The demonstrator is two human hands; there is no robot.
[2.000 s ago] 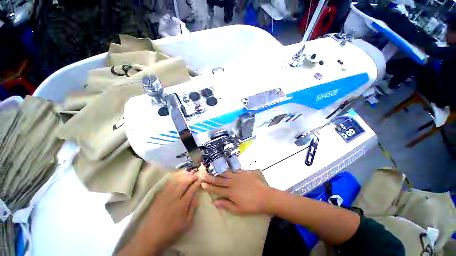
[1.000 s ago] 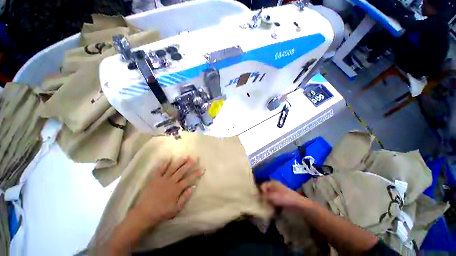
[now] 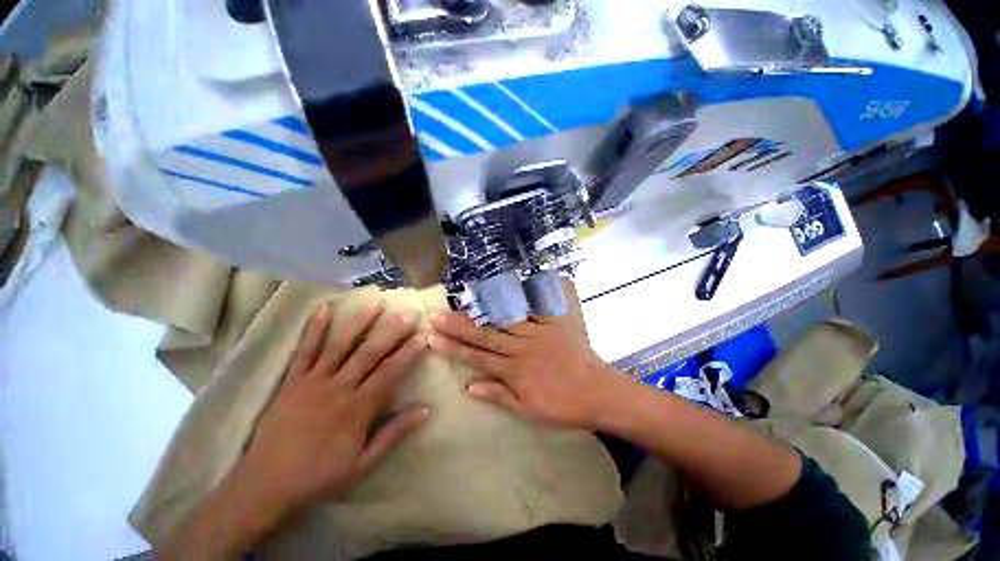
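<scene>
A khaki panel (image 3: 483, 471) lies flat under the presser foot and needle area (image 3: 439, 287) of the white sewing machine head (image 3: 241, 121). A seam line shows between my fingertips. My left hand (image 3: 318, 416) lies flat on the panel, left of the needle area, fingers spread and pointing at it. My right hand (image 3: 537, 373) presses on the panel just right of the seam, its fingertips beside the needle area and partly behind the twin grey cylinders (image 3: 524, 296). The needle tip is hidden.
A dark slim tool (image 3: 717, 270) and a control panel (image 3: 818, 226) are on the bed at right. Loose khaki pieces (image 3: 910, 427) with a white tag and a blue bag (image 3: 746, 348) are at lower right. More khaki panels (image 3: 165, 274) lie at left.
The machine appears much closer. My right hand has moved from the panel's right edge up beside the needle area. My left hand has moved up close to the needle area too.
</scene>
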